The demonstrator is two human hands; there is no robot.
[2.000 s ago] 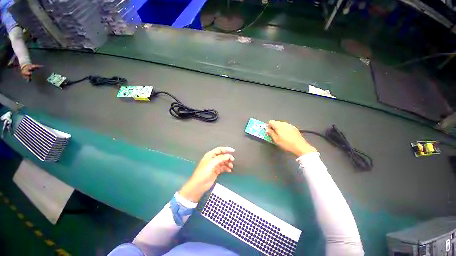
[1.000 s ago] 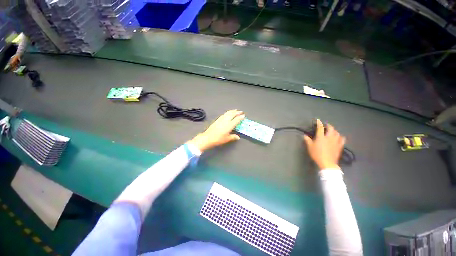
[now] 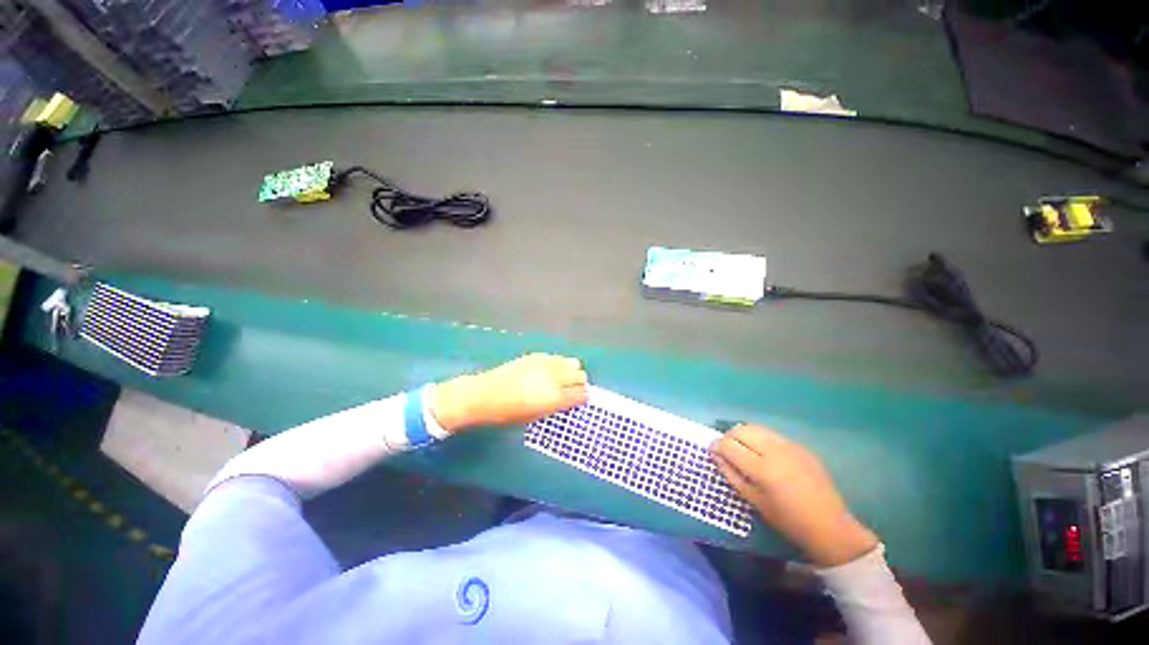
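The pad sheet [image 3: 636,456], white with a grid of small dark squares, lies on the green ledge in front of me. My left hand [image 3: 536,386] is at its upper left corner, fingers bent over the edge. My right hand [image 3: 769,479] is at its right end, fingertips together on the edge. Whether either hand pinches a small pad cannot be seen. A circuit board [image 3: 706,275] lies untouched on the dark belt beyond the sheet, its black cable [image 3: 964,315] bundled to the right.
Another board [image 3: 296,184] with a looped black cable [image 3: 428,208] lies at the left of the belt. A yellow-topped board [image 3: 1066,219] lies at far right. Striped spare sheets [image 3: 142,330] sit on the left ledge. A grey machine [image 3: 1086,519] with a red display stands at right.
Both hands have left the board and cable and come back to the pad sheet. The view has tilted down. The other worker's hand at far left is no longer clearly seen.
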